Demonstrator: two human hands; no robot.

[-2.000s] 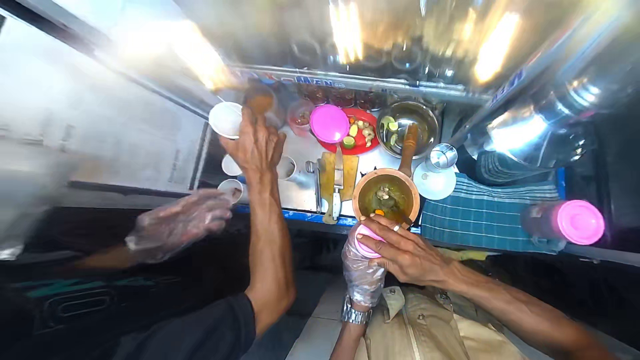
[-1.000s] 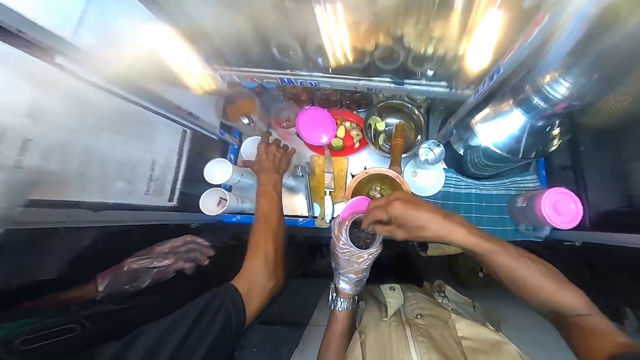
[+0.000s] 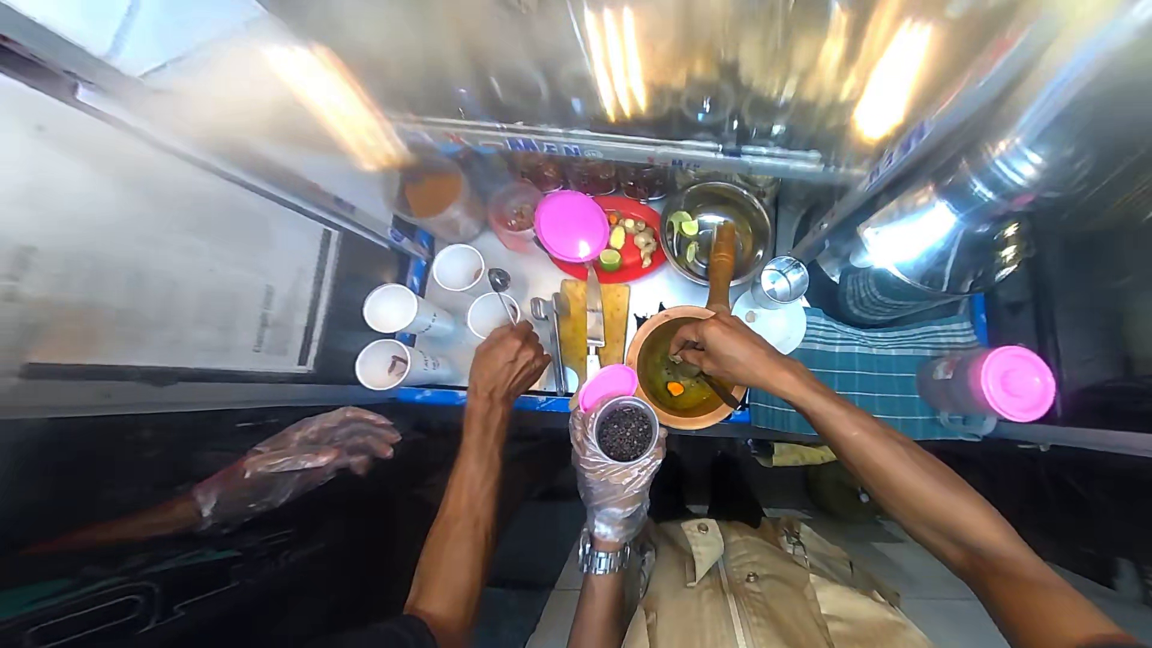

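Observation:
My left hand (image 3: 619, 490), in a clear plastic glove, is closed around a small jar (image 3: 627, 430) of dark granules, with its pink lid (image 3: 608, 387) tilted at the rim. My bare right hand (image 3: 724, 346) is over the mortar (image 3: 650, 396), fingertips pinched; whether they hold anything is unclear. Inside the mortar are yellowish liquid, an orange piece (image 3: 675, 389) and a dark utensil (image 3: 722, 392) under my hand. A wooden pestle (image 3: 722, 265) stands behind, across the edge of a steel bowl (image 3: 670, 225) with cut limes (image 3: 689, 227).
At left a co-worker's bare hand (image 3: 508, 360) holds a metal spoon (image 3: 499, 281) over a paper cup (image 3: 491, 315), near several other cups; their gloved hand (image 3: 310, 454) hangs lower. A knife (image 3: 594, 310) lies on a wooden board (image 3: 616, 315). Beyond is a red plate (image 3: 643, 265) of roots and lime.
My right hand has moved from the jar to over the mortar, and the jar's dark contents are exposed. The co-worker's bare hand now holds a spoon at a cup.

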